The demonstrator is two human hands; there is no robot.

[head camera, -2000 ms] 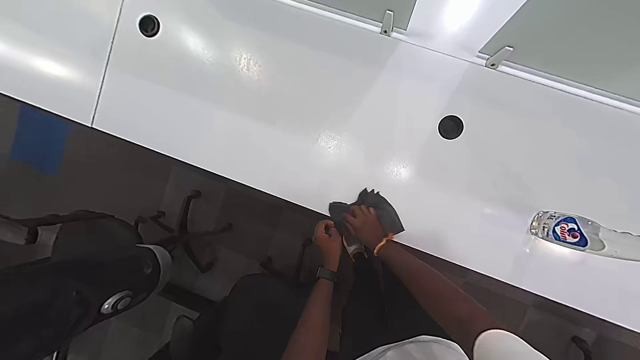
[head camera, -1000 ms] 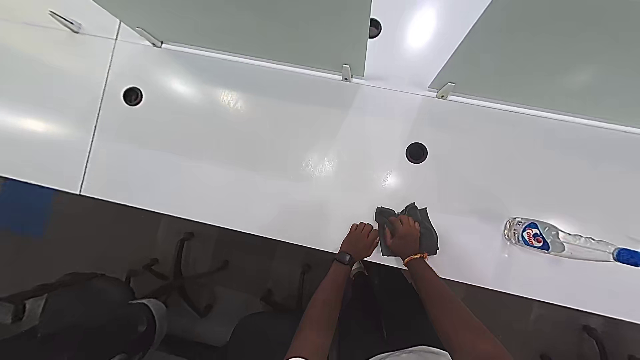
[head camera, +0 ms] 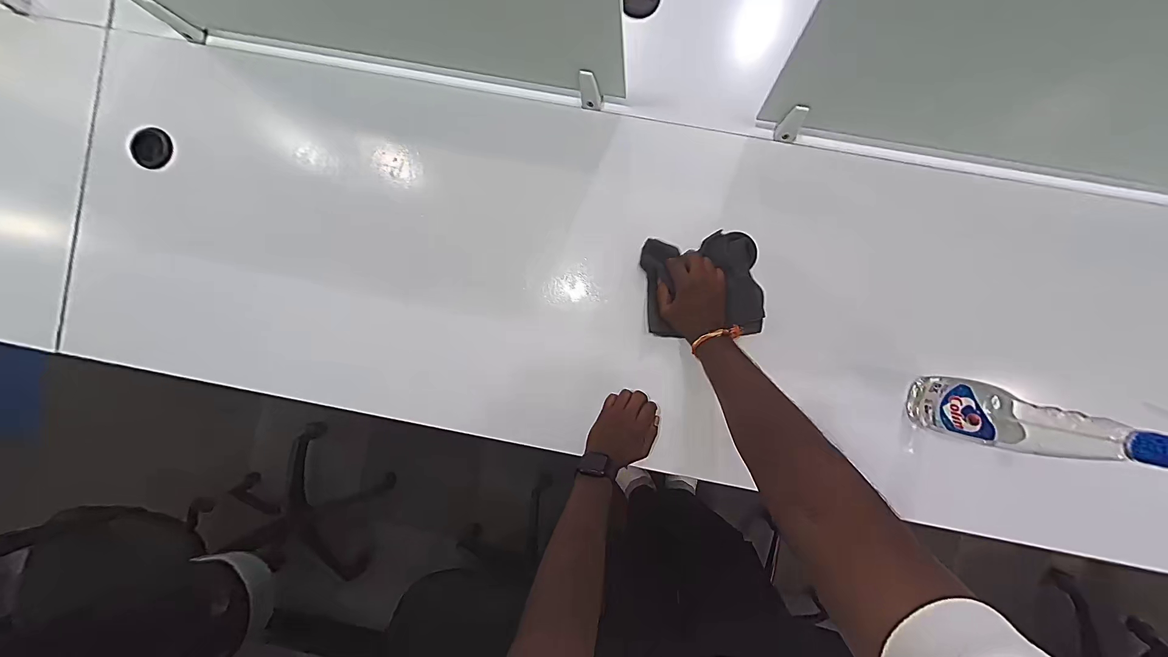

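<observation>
My right hand (head camera: pixel 695 297) presses on a dark grey cloth (head camera: pixel 748 301), which lies crumpled on the white desk (head camera: pixel 365 292) and partly covers a round black cable grommet (head camera: pixel 743 248). An orange thread band circles that wrist. My left hand (head camera: pixel 624 427), with a dark watch above it, rests curled at the near edge of the desk and shows no object in it; its palm is hidden. To the right, a clear Colin spray bottle (head camera: pixel 1049 429) lies on its side, its blue top cut off by the frame.
Grey-green divider panels (head camera: pixel 411 41) stand on brackets along the far side of the desk. Another grommet (head camera: pixel 151 148) is at the left, near a seam between desktops. Below the near edge are a chair base (head camera: pixel 301 493) and a dark chair (head camera: pixel 109 584).
My right hand and the cloth have moved from the near edge toward the far side of the desk. My left hand stays by the near edge, now apart from the cloth.
</observation>
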